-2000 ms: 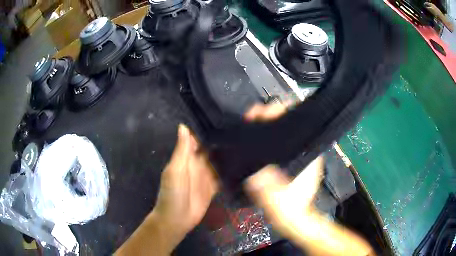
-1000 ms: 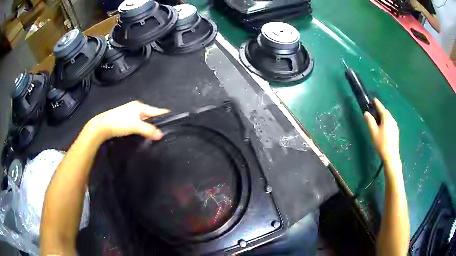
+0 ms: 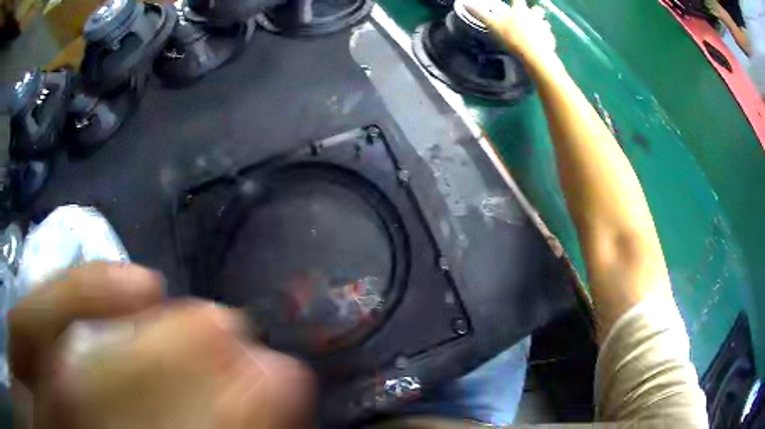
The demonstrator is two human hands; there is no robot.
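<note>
A square black front panel with a large round opening lies flat on the black mat in front of me. My right hand reaches to the top, its fingers over the silver magnet of a loudspeaker driver that stands magnet up on the green table. My left hand is large and blurred at the lower left, near the panel's near left side. Its fingers look curled, but whether it holds anything cannot be told. The screwdriver is not visible.
Several spare drivers stand along the mat's far left edge. A whitish plastic bag lies at the left, partly behind my left hand. A red edge borders the green table. A person's arm shows at the top right.
My right hand has moved from the screwdriver at the right up to the driver on the green table. My left hand has left the panel's far edge and come closer at the lower left.
</note>
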